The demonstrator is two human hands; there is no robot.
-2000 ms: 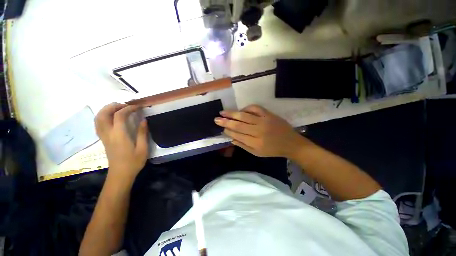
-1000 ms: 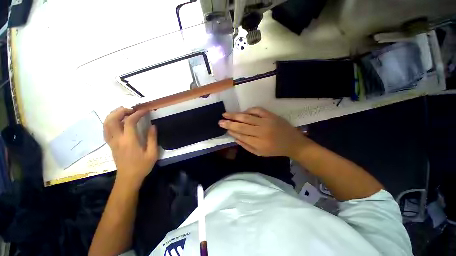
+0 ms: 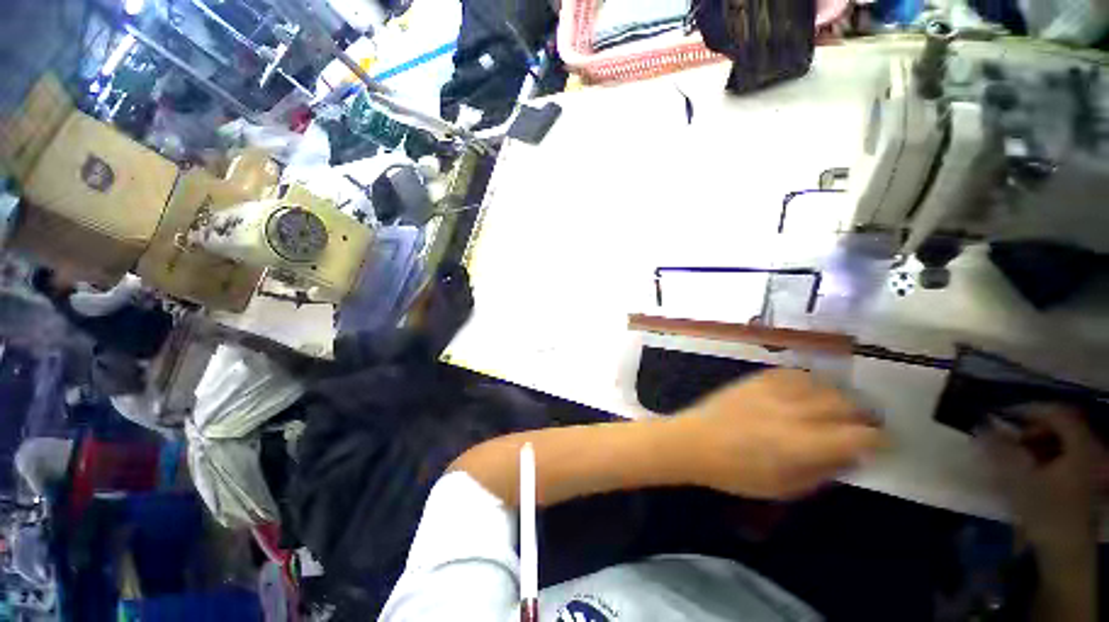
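The clear template lies on the white table with its reddish-brown hinge strip [image 3: 742, 332] and black-edged slot outline [image 3: 736, 271]. A black fabric piece [image 3: 681, 377] shows in its near half, partly hidden by my left hand [image 3: 784, 435]. My left hand is blurred over the template's right end, and its grip is unclear. My right hand [image 3: 1048, 456] is blurred at the near edge of the right-hand pile of black pieces [image 3: 979, 386]. A dark edge there looks raised, but whether my fingers hold it is unclear.
The machine head [image 3: 906, 164] stands behind the template, its needle area lit. A pink basket [image 3: 632, 58] and dark fabric [image 3: 760, 43] are at the back. Black fabric [image 3: 389, 450] is heaped left of the seat. Another machine [image 3: 286, 237] stands farther left.
The view has swung left. My left hand has moved from the template's left end to its right end. My right hand has left the template for the right-hand pile. The pale piece left of the template no longer shows.
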